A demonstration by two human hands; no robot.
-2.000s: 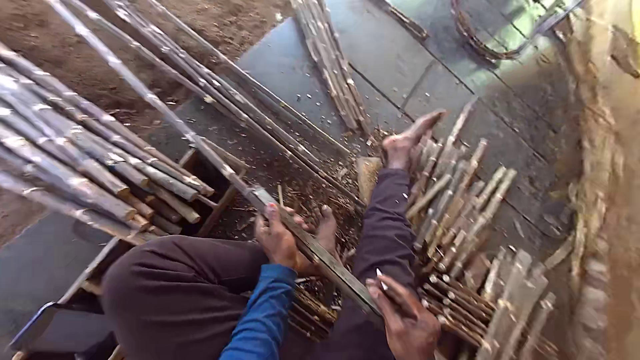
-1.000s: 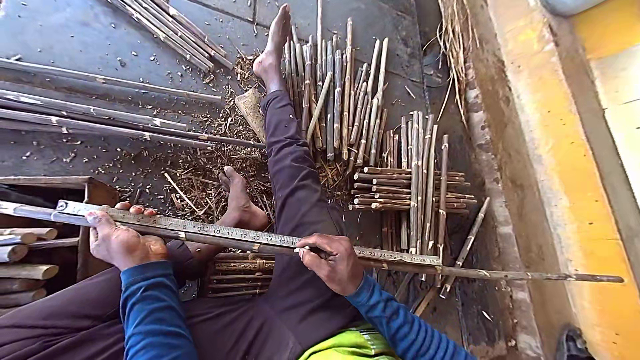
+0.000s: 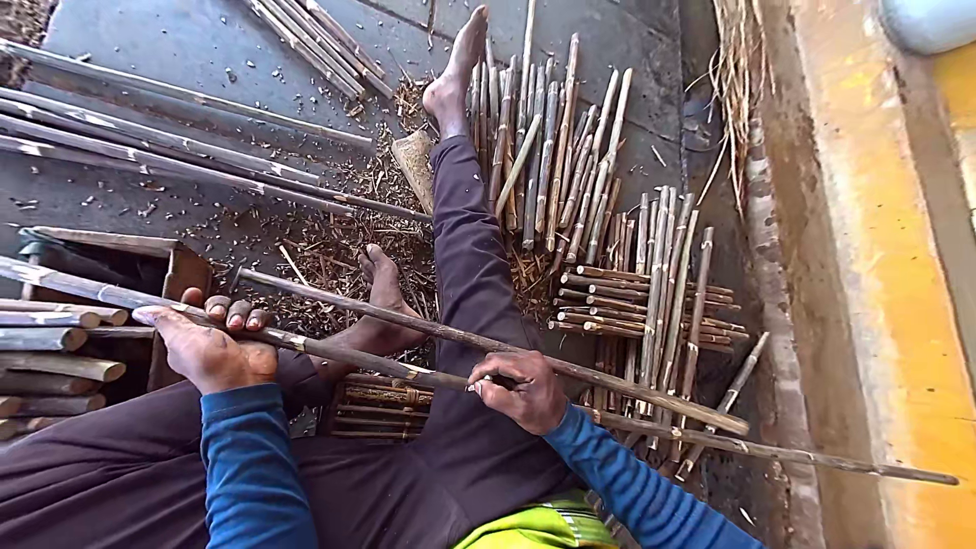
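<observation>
A long cane pole (image 3: pixel 335 349) runs from the left edge across my lap to the lower right. My left hand (image 3: pixel 217 343) is palm up under it, with fingers curled around it. My right hand (image 3: pixel 526 389) is closed at the pole, a small pale-tipped thing between thumb and forefinger; what it is, I cannot tell. A second, shorter stick (image 3: pixel 610 380) slants just above the pole and passes at the knuckles of my right hand; whether that hand grips it is hidden. Cut cane pieces (image 3: pixel 545 152) lie beyond my outstretched leg, and a crosswise stack (image 3: pixel 648 305) sits nearer.
Long canes (image 3: pixel 175 149) lie on the floor at left, with another bundle (image 3: pixel 320 46) farther back. A wooden box (image 3: pixel 187 282) and thick cut poles (image 3: pixel 57 366) are at lower left. Shavings (image 3: pixel 305 244) surround my foot. A yellow-painted ledge (image 3: pixel 862 229) runs along the right.
The number-marked measuring strip that lay along the pole one second ago no longer shows its markings; a plain-looking stick now slants apart from the pole. The view has swung since two seconds ago.
</observation>
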